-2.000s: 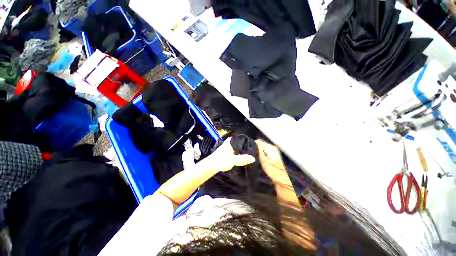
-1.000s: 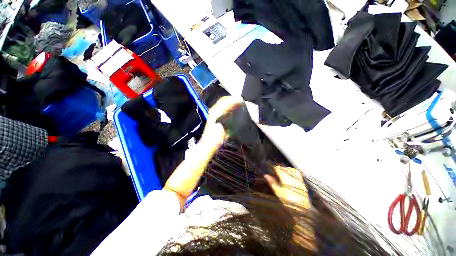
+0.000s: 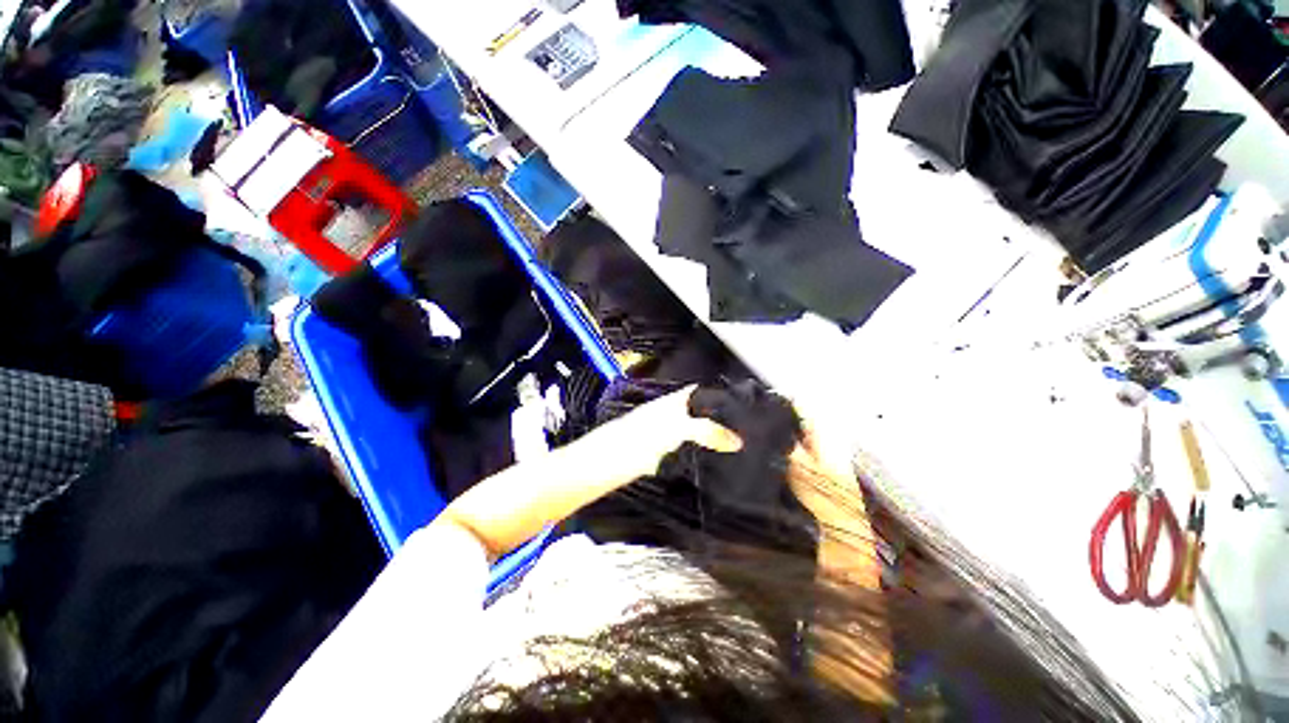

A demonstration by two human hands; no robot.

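Observation:
A black cloth piece (image 3: 749, 435) is held over the lap, beside the near edge of the white table (image 3: 975, 438). My left hand (image 3: 696, 421) grips its left side, with the thumb over the cloth. My right hand (image 3: 827, 487) holds its right side, partly hidden by strands of hair. More dark cloth lies below the hands, mostly hidden by hair. Several flat black cut panels (image 3: 770, 198) overlap on the table just beyond the hands.
A blue crate (image 3: 371, 449) with black pieces stands left of the table. A red stool (image 3: 339, 212) is behind it. A fanned black stack (image 3: 1089, 127), a white sewing machine (image 3: 1180, 276) and red-handled scissors (image 3: 1137, 544) are on the table. A black garment pile (image 3: 184, 565) lies left.
My left hand has come down and toward my right hand. The cloth, stretched between them a second ago, is now bunched between the hands. The whole view has shifted slightly.

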